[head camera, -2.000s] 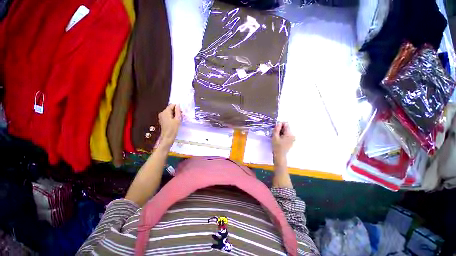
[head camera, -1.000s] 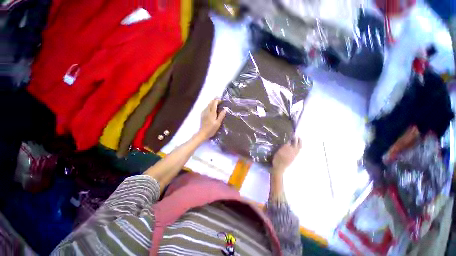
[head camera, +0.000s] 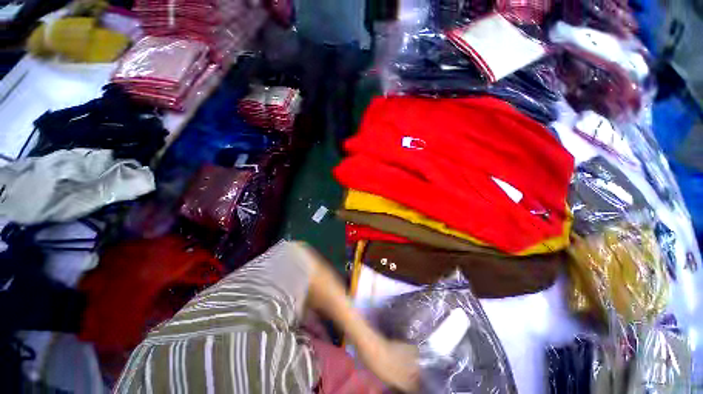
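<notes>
A clear-bagged grey-brown garment (head camera: 478, 362) lies at the bottom, cut off by the frame edge, with a white patch on it. My left hand (head camera: 397, 365) is blurred at its near left edge; whether the fingers hold the bag cannot be told. My right hand is out of the picture. Beyond the bag, a red garment (head camera: 455, 169) with white tags lies on the pile. A mustard garment (head camera: 378, 202) edge shows under it, and a brown garment (head camera: 486, 271) with two small pale buttons lies at the near side.
Glossy bagged packs, a mustard one (head camera: 617, 269) among them, lie at the right. More wrapped goods (head camera: 516, 85) lie beyond the red garment. At the left are red-edged packs (head camera: 162, 69), black cloth (head camera: 100, 123), pale cloth (head camera: 77, 185) and a dark red heap (head camera: 139, 285).
The view has swung to the left, bringing the garment pile to the middle. The bagged garment now shows at the bottom with a white patch visible. My right hand has left the picture.
</notes>
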